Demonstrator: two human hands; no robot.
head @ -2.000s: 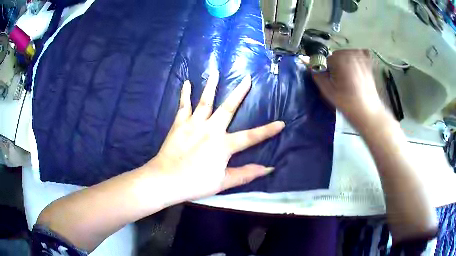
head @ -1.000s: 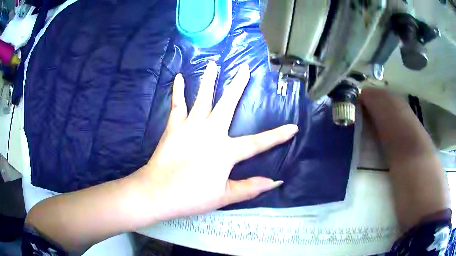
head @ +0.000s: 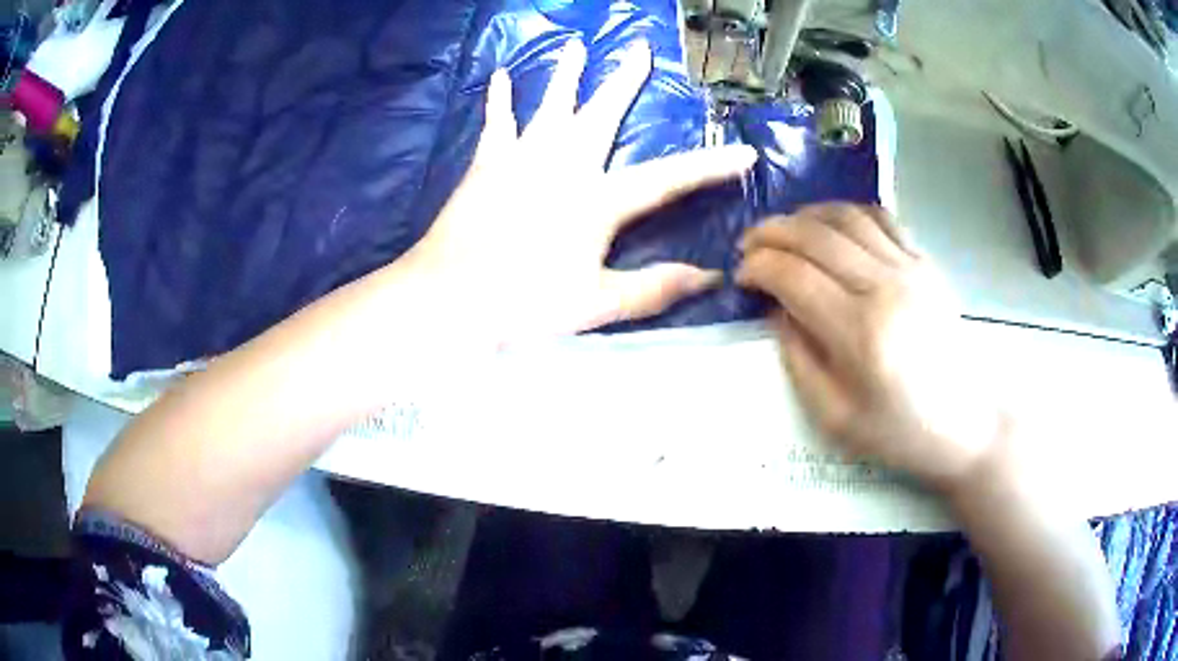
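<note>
A shiny navy quilted panel lies on the white machine table, with a thin white backing edge showing at its left and front. My left hand lies flat on the panel with its fingers spread, left of the presser foot. My right hand is at the panel's front edge, right of my left thumb, with its fingers bent together on the navy cloth. Its fingertips seem to pinch the cloth, though slight blur hides the exact hold. The panel runs under the presser foot.
The cream machine bed is at upper right, with a knurled knob beside the needle area. Black tweezers lie on it. A pink spool is at far left. The table's curved front edge bears ruler marks. Striped blue cloth hangs lower right.
The panel has moved away from me, and my left hand has moved up with it. My right hand has come from behind the machine head to the panel's front edge. The view has shifted.
</note>
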